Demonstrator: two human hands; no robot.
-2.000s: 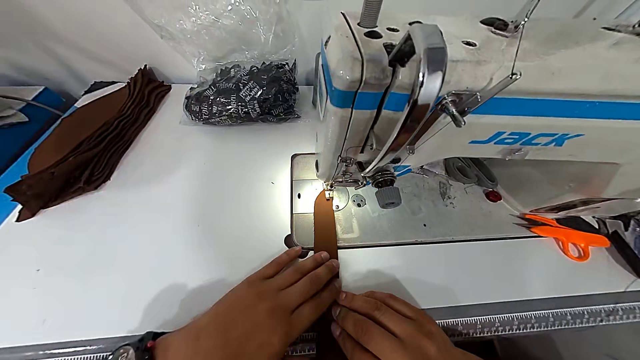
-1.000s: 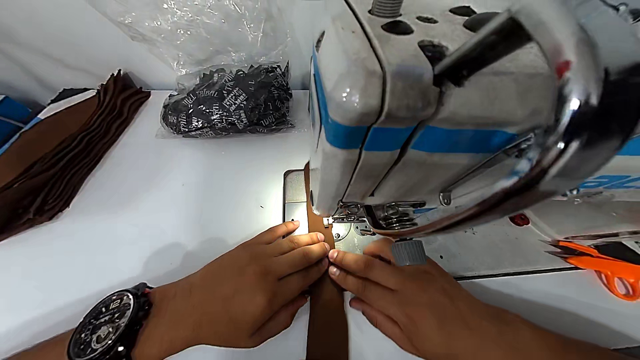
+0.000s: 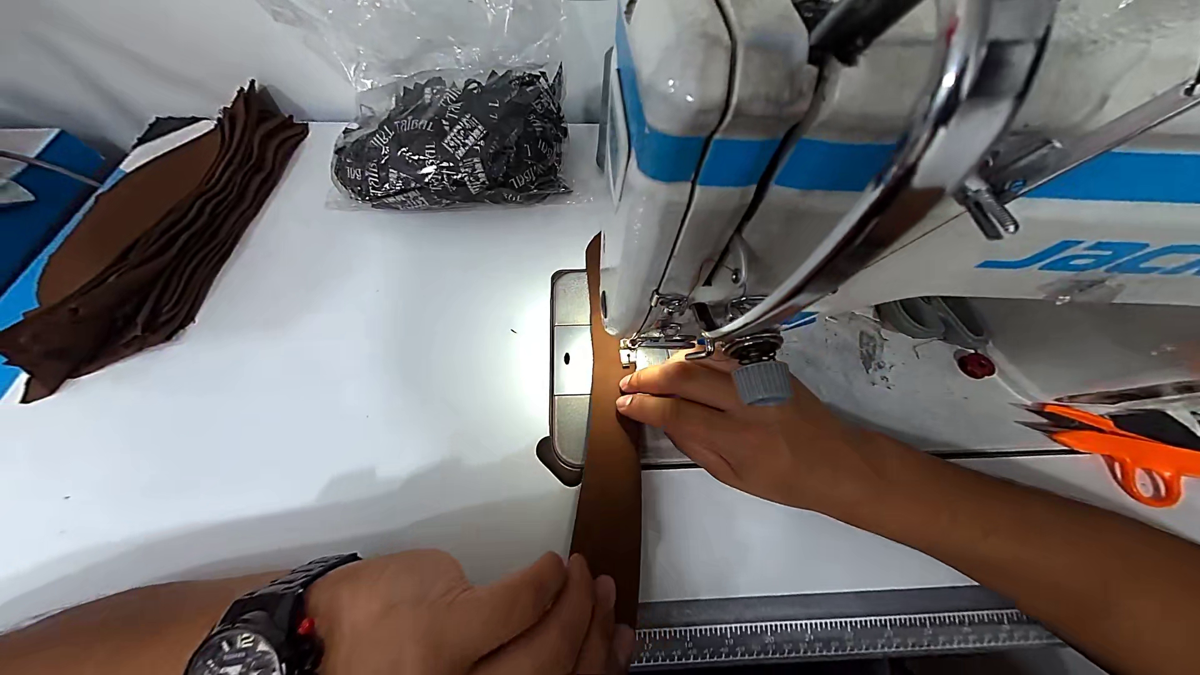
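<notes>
A strip of brown fabric [image 3: 611, 478] runs from the table's front edge up under the presser foot [image 3: 628, 352] of a Jack sewing machine [image 3: 937, 225]. My right hand [image 3: 741, 422] lies beside the foot, its fingertips on the strip's right edge. Nearer the front edge, my left hand [image 3: 469, 614] has its fingers at the lower end of the strip, thumb and fingers together on it; the fingertips are partly hidden. The needle is too small to make out.
Stacked brown fabric pieces [image 3: 159, 244] lie at the left. A plastic bag of black printed labels [image 3: 450, 141] sits at the back. Orange-handled scissors [image 3: 1125, 445] rest at the right. A ruler scale [image 3: 825, 637] runs along the front edge, and a metal lever [image 3: 900, 206] curves before the machine.
My left hand has moved from beside the foot down to the lower part of the strip. The strip's upper end now reaches farther back past the foot. My right hand has stayed near the foot.
</notes>
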